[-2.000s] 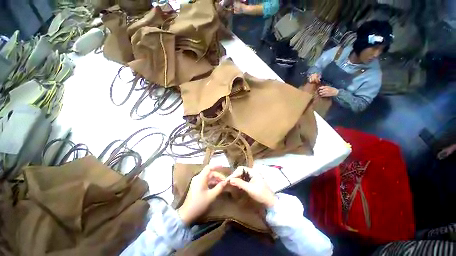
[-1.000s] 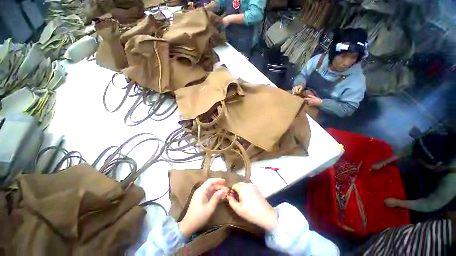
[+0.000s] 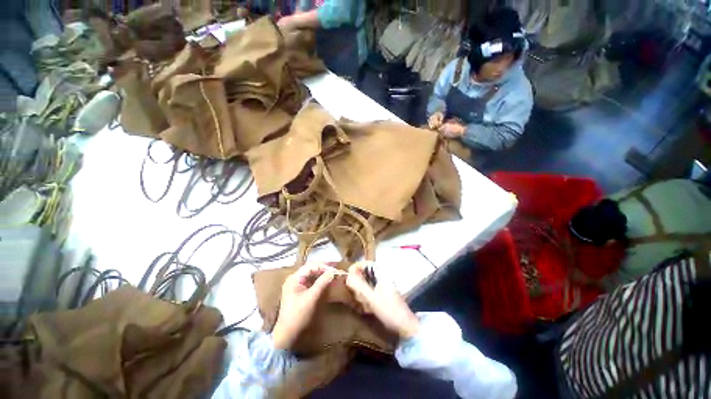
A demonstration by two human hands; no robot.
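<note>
A brown bag [image 3: 343,321] lies at the near table edge, partly hidden under my hands, its looped handle [image 3: 371,234] pointing away from me. My left hand [image 3: 300,300] pinches at the top edge of this bag, fingertips close to those of my right hand. My right hand [image 3: 380,300] pinches there too, with a small dark item showing at its fingers. A thin pale bit shows between the two sets of fingertips; it is too small to name.
Brown bags are piled ahead [image 3: 382,167], farther back [image 3: 210,109] and at near left [image 3: 117,343]. Grey-green pieces [image 3: 47,156] are heaped at left. A red-handled tool [image 3: 409,247] lies near the table corner. A red crate [image 3: 499,280] stands at right, a person bending over it; another person stands behind.
The view has shifted, so the table sits farther left. My hands stay together at the bag, fingertips slightly changed. The person at right has bent over the red crate.
</note>
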